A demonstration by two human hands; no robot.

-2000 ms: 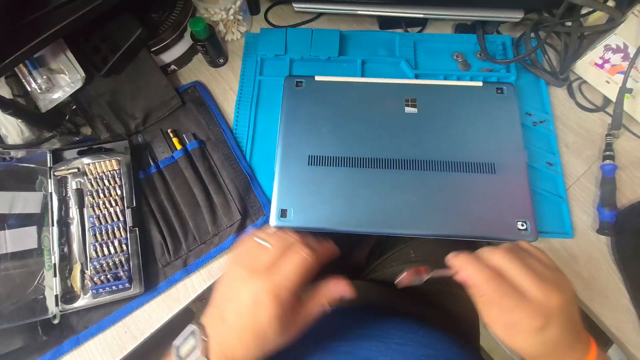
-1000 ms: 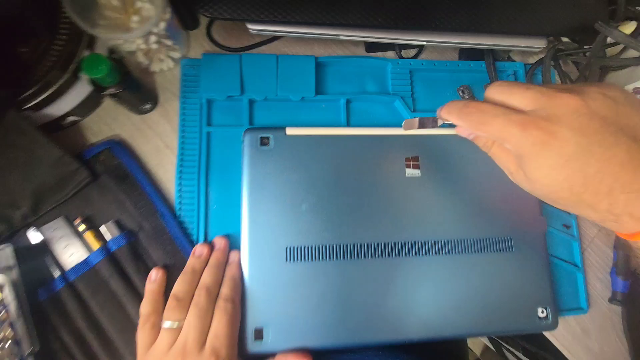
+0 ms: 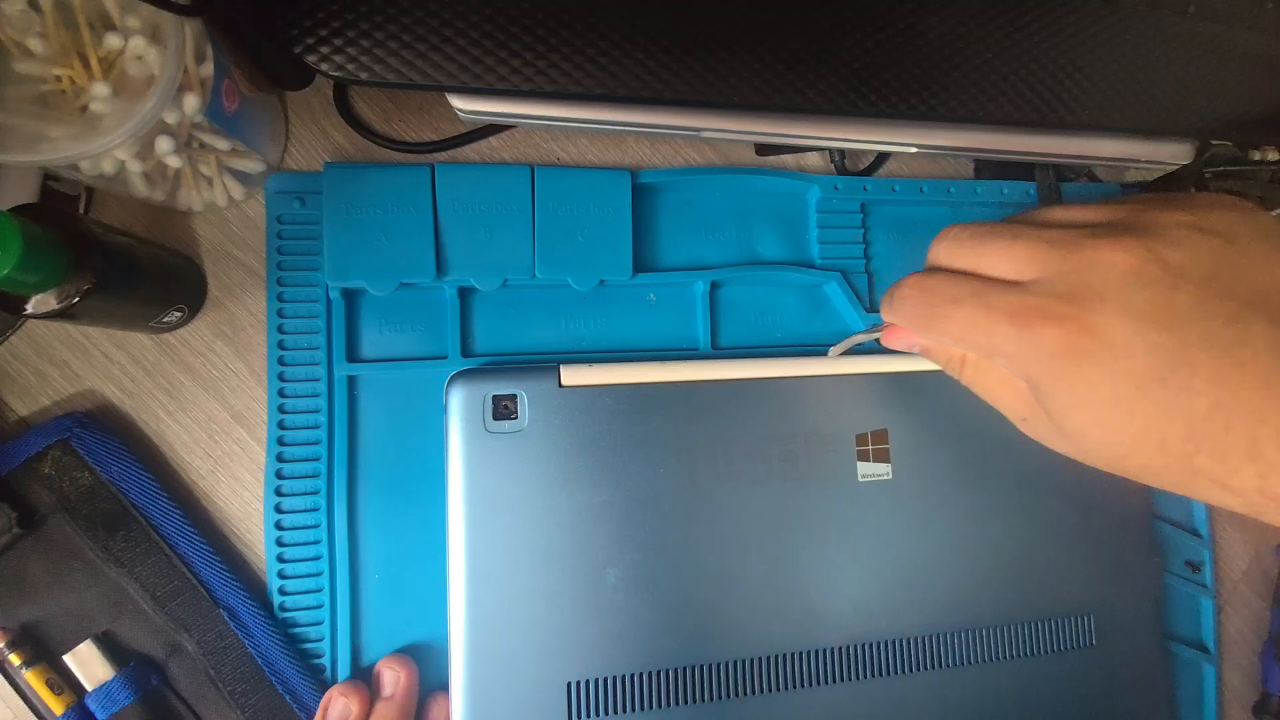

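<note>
A blue laptop lies bottom side up on a blue silicone repair mat, its vent slots and a square recess at one corner showing. My right hand pinches a thin metal pry tool, whose curved tip meets the laptop's far edge beside the pale hinge strip. The rest of that tool is hidden in my fingers. At the bottom of the view only the fingertips of my left hand show, beside the laptop's left edge; what they touch below cannot be seen.
Cotton swabs in a clear tub and a dark bottle with a green cap stand at the left. A tool roll holding tools lies at the lower left. Behind the mat are a silver-edged device and a black cable.
My right hand rose from below the laptop with the tool to its far edge, where it stays. My left hand came to the laptop's left side. The view has moved much closer.
</note>
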